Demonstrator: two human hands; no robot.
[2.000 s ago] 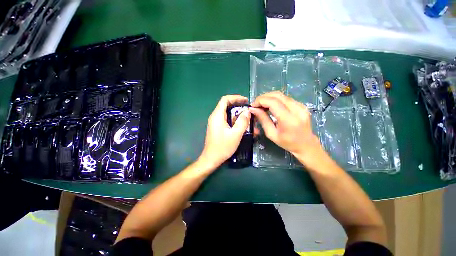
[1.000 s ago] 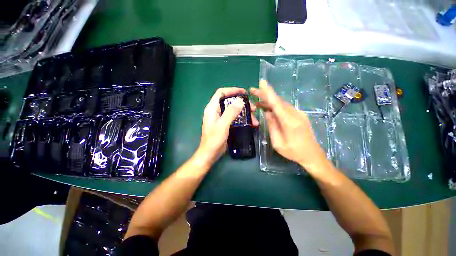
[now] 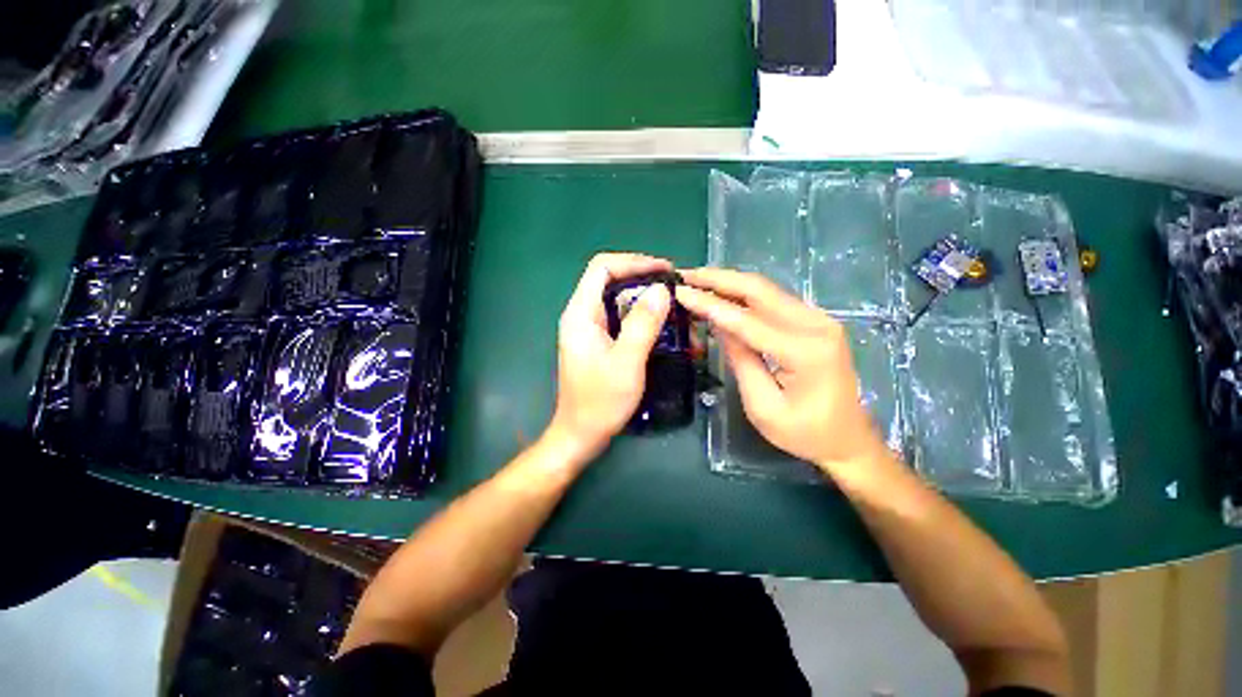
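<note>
My left hand [image 3: 599,357] holds a black phone housing [image 3: 663,391] upright over the green mat, its thumb pressed on the upper part where a circuit board partly shows. My right hand [image 3: 790,357] is at the housing's upper right edge, its fingertips touching or nearly touching it; what lies between the fingers is hidden. A small dark part with a hint of red shows beside the housing's right side. A clear blister tray [image 3: 953,409] lies at the right, with one circuit board [image 3: 943,264] and another board [image 3: 1045,267] in its upper right pockets, gold round parts beside them.
Stacked black blister trays [image 3: 245,293] stand at the left. Crowded board trays [image 3: 1216,313] are at the far right edge. Beyond the pale strip [image 3: 613,144] lie a dark smartphone [image 3: 795,34] and a blue object [image 3: 1219,52]. An open carton [image 3: 204,579] is below at left.
My right hand moved off the housing and has come back to its upper right edge. My left hand still holds the housing. The view shifted slightly.
</note>
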